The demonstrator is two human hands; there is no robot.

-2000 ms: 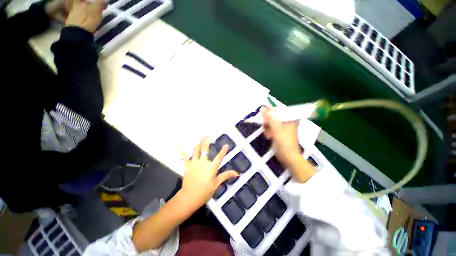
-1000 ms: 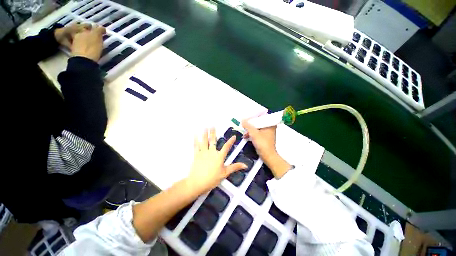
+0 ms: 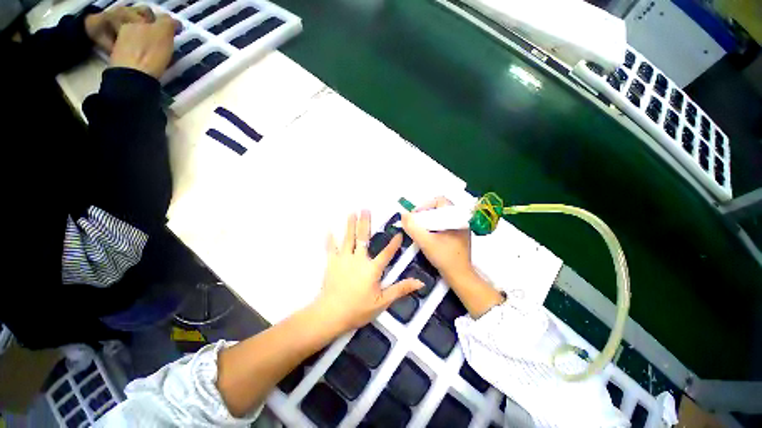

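A white parts tray [image 3: 404, 340] with black housings [image 3: 409, 380] in its pockets lies in front of me. My left hand [image 3: 354, 280] is spread with fingers apart over the tray's upper left part, palm down, beside the housings. My right hand [image 3: 443, 245] grips a white pen-like syringe [image 3: 444, 219], its tip end at the housings near the tray's far corner. The exact tip contact is too small to tell. Green and yellow wrap is at the syringe's rear, and a pale yellow air hose [image 3: 620, 276] loops from it to the right.
A white work sheet [image 3: 276, 201] holds two dark strips [image 3: 226, 140] and a small green tag [image 3: 406, 204]. Another person's hands [image 3: 142, 42] are at a second tray [image 3: 288, 29], upper left. A green conveyor belt [image 3: 434, 109] runs behind, with another filled tray [image 3: 668, 117] beyond it.
From two seconds ago, my right hand and syringe have moved left across the view, closer to my left hand. Since one second ago the view has shifted slightly and the hose loop hangs lower.
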